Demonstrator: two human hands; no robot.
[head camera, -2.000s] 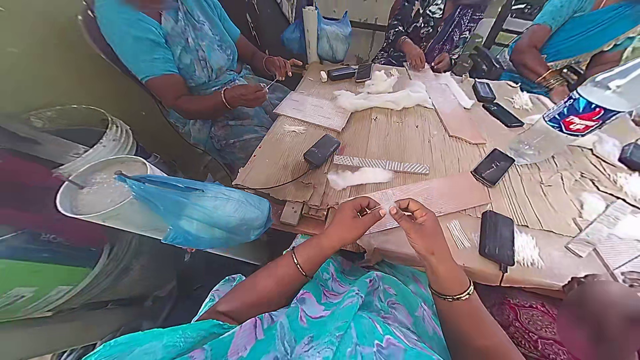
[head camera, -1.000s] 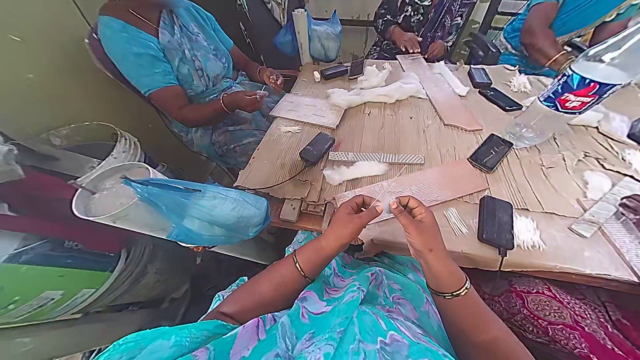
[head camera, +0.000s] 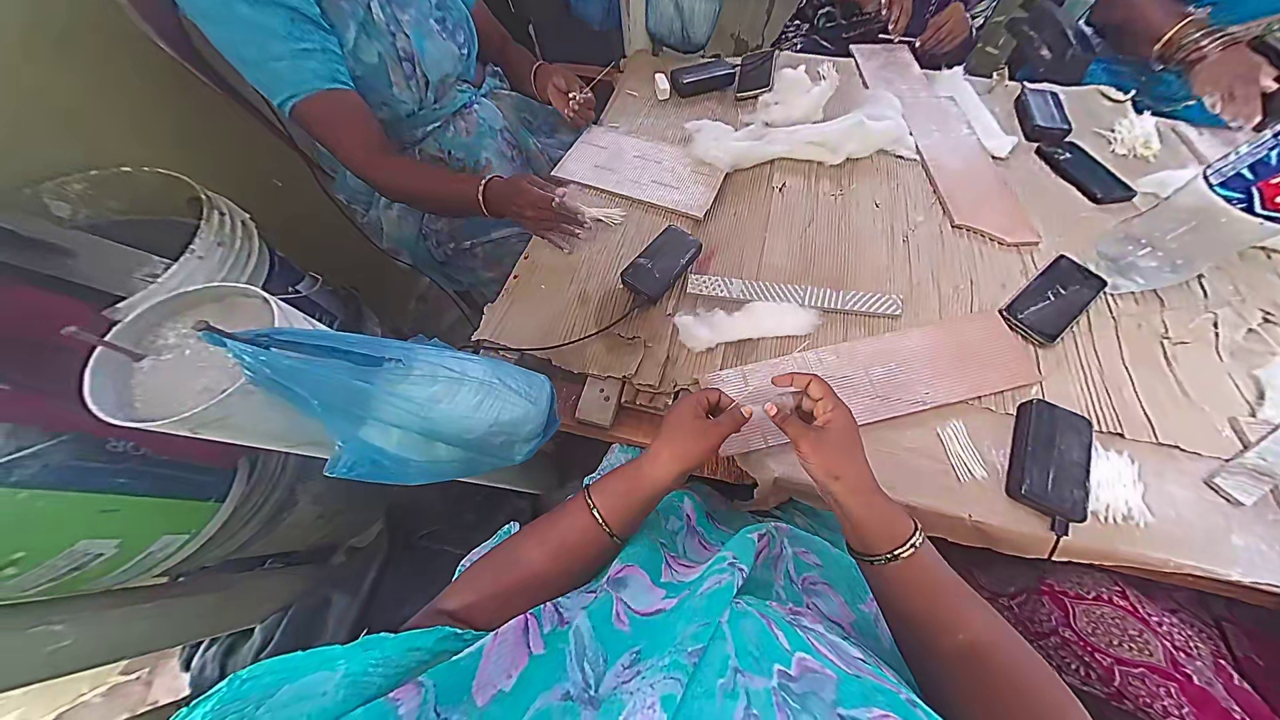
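Note:
My left hand and my right hand meet, fingertips close together, over the near end of a pinkish ribbed board. Thumbs and fingers are pinched; whatever fine fibre lies between them is too small to make out. Beyond the board lie a tuft of white cotton and a patterned strip. Right of my right hand, thin white cotton wicks lie beside a black box-shaped device with a cable, and a pile of white wicks touches its far side.
A blue plastic bag and a white bucket stand at left. Across the corrugated cardboard are a black phone, a long cotton roll and a clear bottle. Co-workers sit around the table, one with a hand near wicks.
The co-worker at left has moved one hand down onto the table edge by some wicks. My right hand's fingers have spread somewhat, while both my hands stay over the near end of the board.

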